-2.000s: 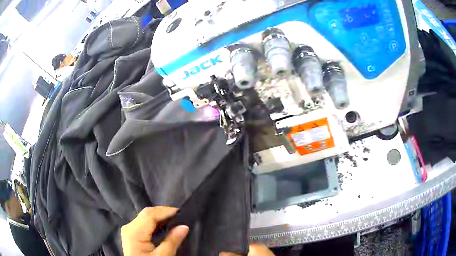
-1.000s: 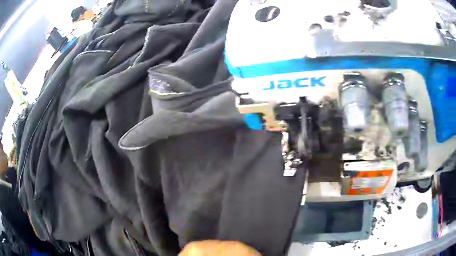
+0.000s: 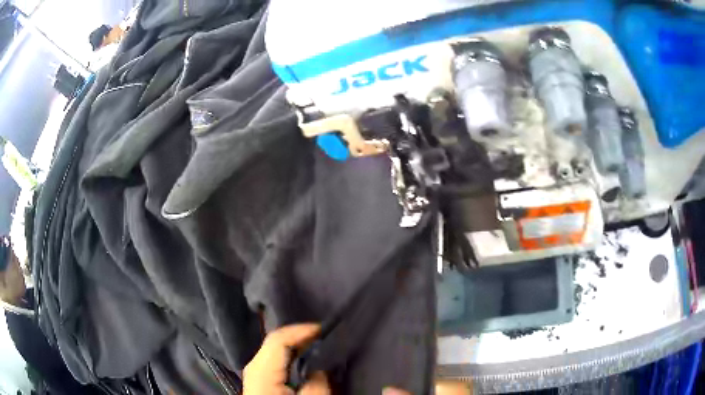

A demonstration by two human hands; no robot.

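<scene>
A dark grey knit garment [image 3: 232, 231] lies in a large heap over the left and centre. Its flat panel runs under the presser foot [image 3: 412, 202] of the white and blue overlock machine [image 3: 371, 54], with the panel's edge hanging down from the foot. My left hand [image 3: 286, 359] pinches a fold of the panel between thumb and fingers below the foot. My right hand [image 3: 425, 389] is cut off by the bottom edge; only fingertips show at the panel's edge, so its grip is unclear.
Grey thread tension dials [image 3: 558, 81] stand on the machine front. A grey recessed tray [image 3: 568, 289] lies below the foot, with black lint beside it. A tape measure [image 3: 572, 370] curves along the table edge. Part of another person's arm [image 3: 11, 278] shows at far left.
The view has swung right, then partly back. My left hand, low in view a second ago, now shows its pinch on the cloth. My right fingertips are again visible. A diagonal fold has formed below the foot.
</scene>
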